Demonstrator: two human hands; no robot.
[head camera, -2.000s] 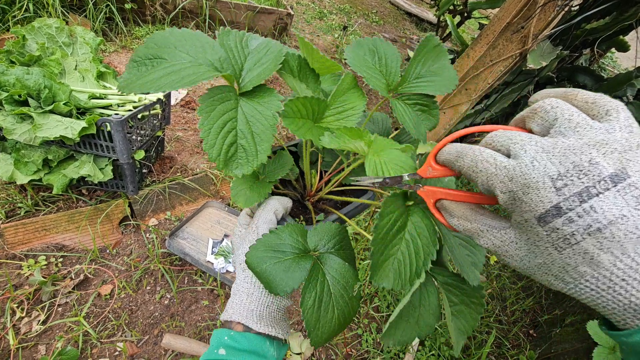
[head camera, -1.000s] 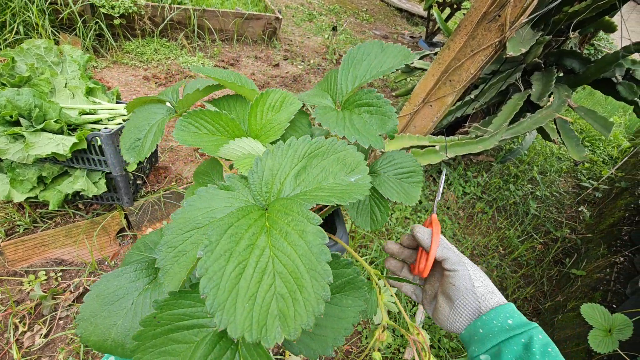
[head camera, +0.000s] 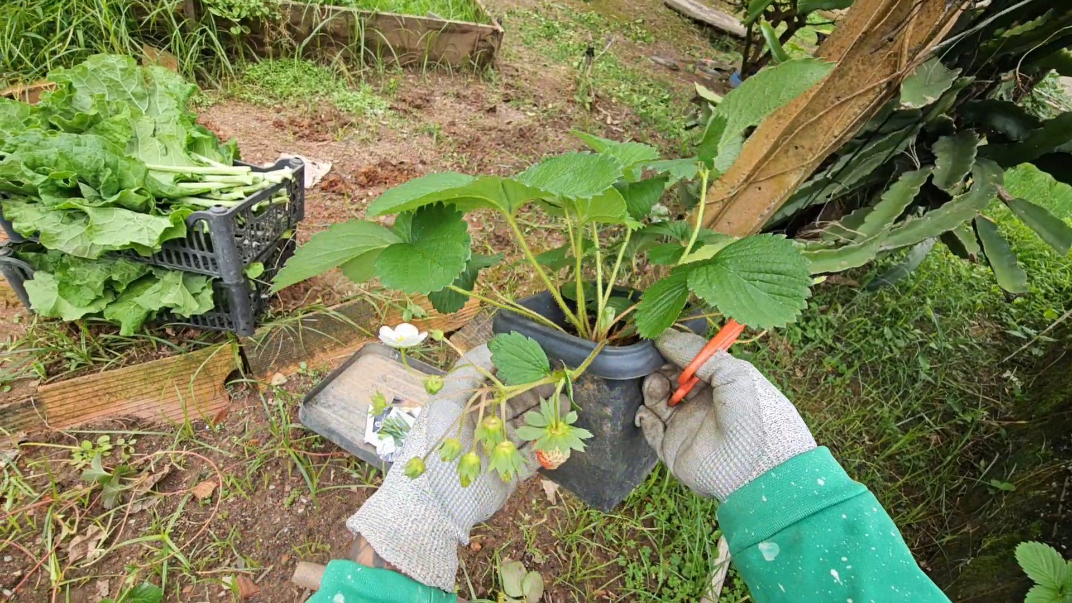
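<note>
A strawberry plant (head camera: 586, 268) with broad toothed leaves grows in a black plastic pot (head camera: 599, 419). My left hand (head camera: 465, 461), in a grey glove, is at the pot's left side behind a drooping truss of green strawberries (head camera: 502, 452) with one white flower (head camera: 402, 335); its fingertips are partly hidden. My right hand (head camera: 720, 410), gloved too, touches the pot's right side and holds orange-handled scissors (head camera: 705, 362), whose blades are out of sight behind a leaf.
Black plastic crates (head camera: 243, 243) heaped with leafy greens (head camera: 100, 159) stand at the left. A shallow tray (head camera: 360, 402) with a printed packet lies beyond my left hand. Wooden edging boards (head camera: 142, 385) cross the soil. A slanted wooden post (head camera: 812, 126) and cactus-like stems (head camera: 904, 209) rise at the right.
The potted plant has turned or tilted, so the pot and fruit truss now show. My left hand, hidden one second ago, is visible again. My right hand has moved in against the pot with the scissors.
</note>
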